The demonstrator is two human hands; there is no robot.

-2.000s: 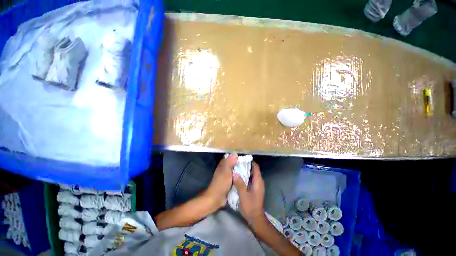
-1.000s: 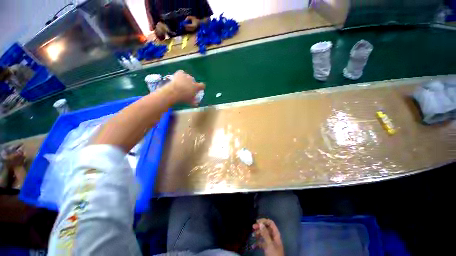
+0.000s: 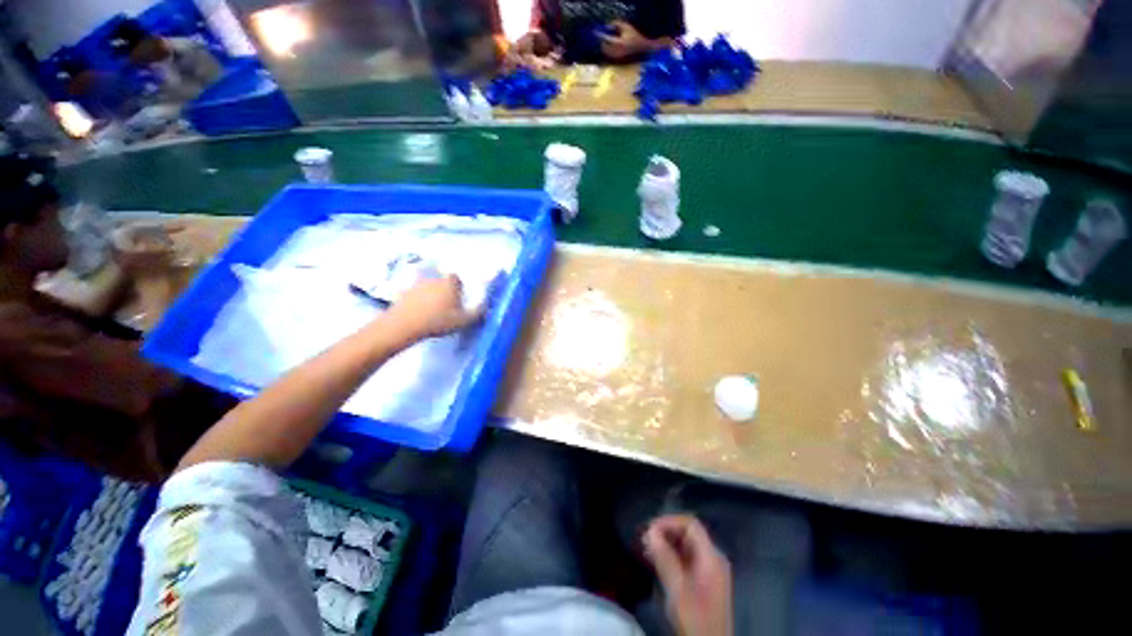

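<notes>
My left hand (image 3: 437,306) reaches into the blue tote (image 3: 507,360) on the left of the bench, over its white lining. A grey-white tube (image 3: 400,276) lies in the tote just beyond the hand. A greyish shape shows at the hand's right side, but blur hides whether the fingers grip it. My right hand (image 3: 690,565) is over my lap at the bottom, fingers loosely curled, with nothing seen in it. A small white bottle (image 3: 736,398) is on the bench right of the tote.
The green conveyor (image 3: 807,199) beyond the bench carries several grey-white tubes, including one upright (image 3: 659,199). A yellow item (image 3: 1079,400) is on the bench at right. A green crate (image 3: 387,574) of tubes is low left. A person sits at far left; another works opposite by blue parts (image 3: 695,75).
My left hand has moved from above the conveyor back into the tote. Two tubes stand on the conveyor beyond the tote's right corner. The view has turned left. My right hand stays over my lap.
</notes>
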